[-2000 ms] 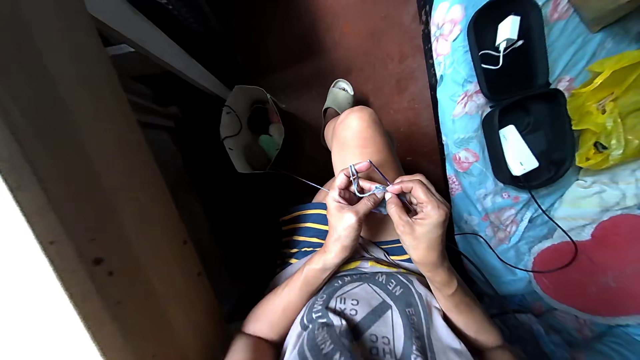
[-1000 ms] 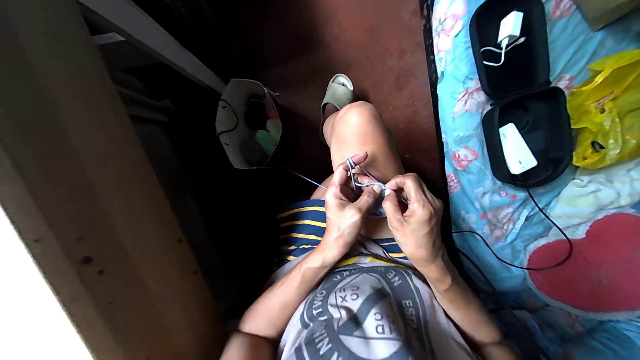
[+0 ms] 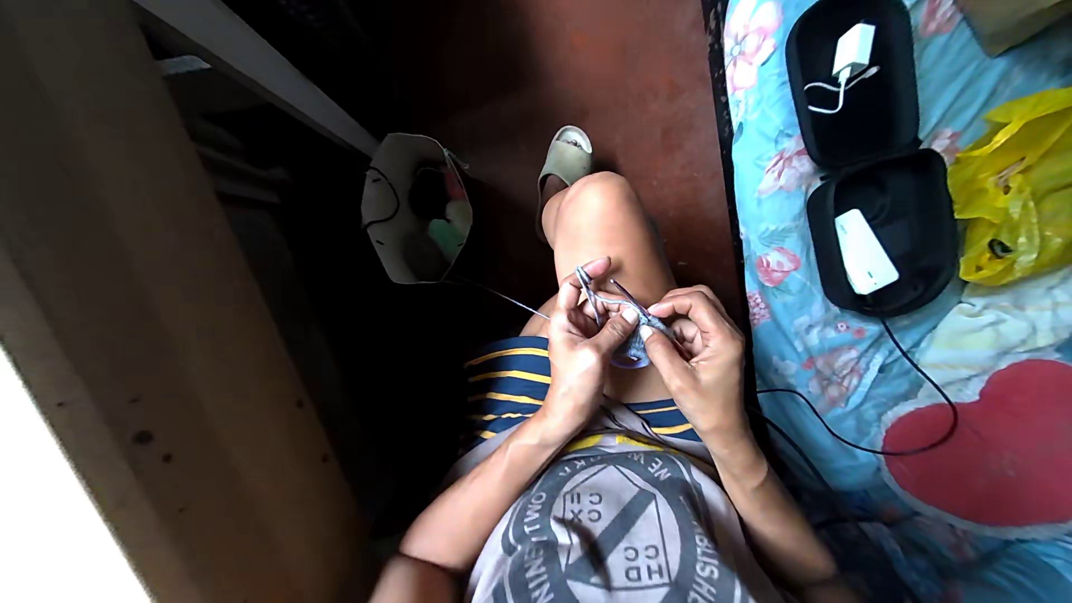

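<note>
Above my lap, my left hand (image 3: 586, 335) pinches a small piece of grey-blue yarn work (image 3: 651, 333), with yarn looped over its raised index finger. My right hand (image 3: 699, 339) grips the work's other side and a thin, dark hook or needle (image 3: 630, 297), whose tip points up and left between the hands. Whether it is a crochet hook or a knitting needle, I cannot tell. A strand of yarn (image 3: 507, 297) runs from my left hand toward a pale open bag (image 3: 402, 243), which holds green, pink and cream items, perhaps yarn balls. Fingers hide part of the work.
On the right, a bed with a blue floral sheet (image 3: 775, 226) bears an open black case (image 3: 938, 226) with a white power bank (image 3: 867, 251) and a white charger (image 3: 854, 48), a yellow plastic bag (image 3: 1017, 193) and a red heart (image 3: 988, 444). A wooden panel (image 3: 109, 335) stands at left.
</note>
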